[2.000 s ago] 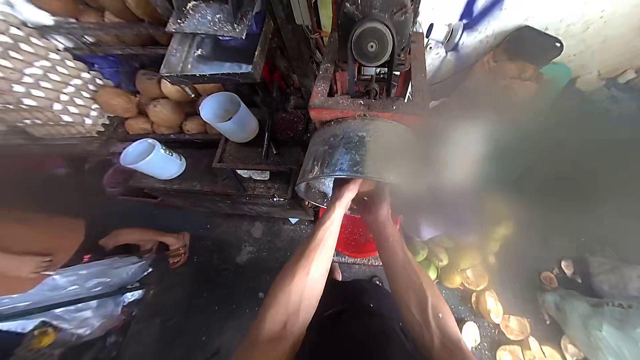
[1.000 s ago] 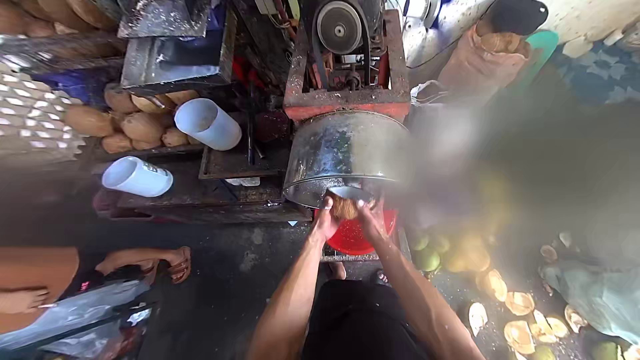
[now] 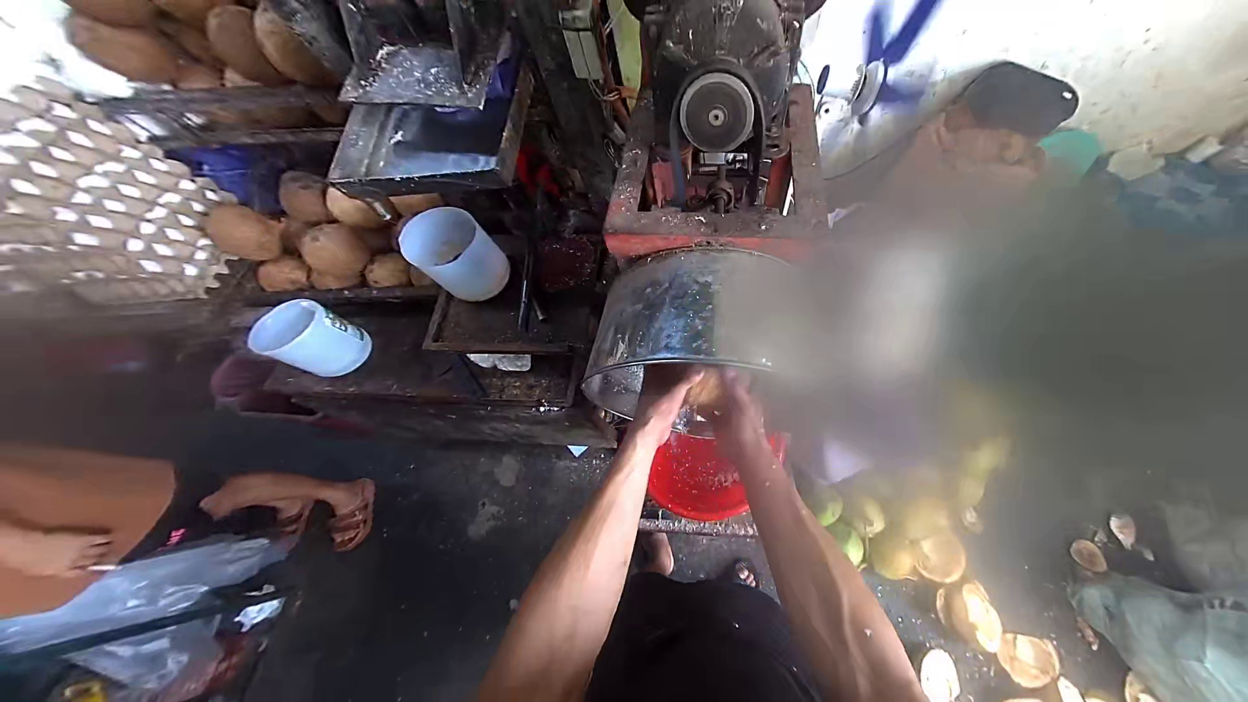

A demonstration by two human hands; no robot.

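My left hand [image 3: 666, 402] and my right hand [image 3: 738, 414] reach together into the mouth of a metal drum-shaped housing [image 3: 663, 307]. Between them they grip a brown coconut piece [image 3: 706, 392], partly hidden by the fingers and the rim. Directly beneath the housing is a red plastic basin [image 3: 699, 480] with whitish shreds in it. Above, a motor with a belt pulley [image 3: 717, 112] sits on a red metal frame [image 3: 721, 226]. A blurred patch covers the housing's right side.
Two white plastic containers [image 3: 310, 337] [image 3: 454, 253] stand on the left bench beside husked coconuts [image 3: 334, 250]. A person's sandalled foot [image 3: 351, 515] is at lower left, near plastic bags [image 3: 146, 595]. Coconut shell halves [image 3: 1028, 660] and green coconuts [image 3: 846, 541] lie on the floor at right.
Both hands have moved from the lower lip of the housing, where the coconut piece showed a second ago, further into its mouth with the piece.
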